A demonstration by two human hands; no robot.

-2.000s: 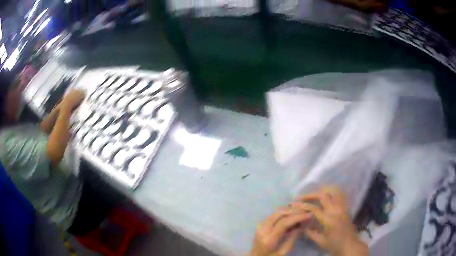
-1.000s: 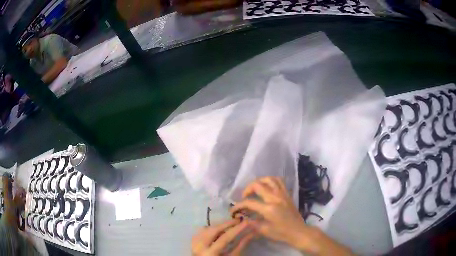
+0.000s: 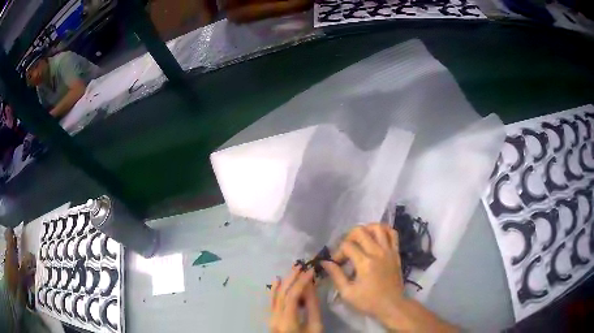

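A milky white foam bag (image 3: 365, 149) lies over the bench edge and the green belt, its mouth towards me. A tangled heap of black curved plastic parts (image 3: 411, 244) lies at its right side. My right hand (image 3: 371, 270) rests at the bag mouth, fingers bent over a few small black parts (image 3: 319, 260). My left hand (image 3: 296, 302) is just left and below, fingertips touching the same black parts. The exact grip under the fingers is partly hidden.
Layout boards with black crescents lie right (image 3: 550, 201) and left (image 3: 81, 266). A grey cylinder (image 3: 124, 224) stands near the left board. A green scrap (image 3: 206, 258) lies on the bench. Green posts (image 3: 71, 146) stand at the left. People sit across the belt and at the far left.
The bag's folds have shifted and more black parts show at my fingertips. My left hand has moved slightly right, and my right hand has moved a little right.
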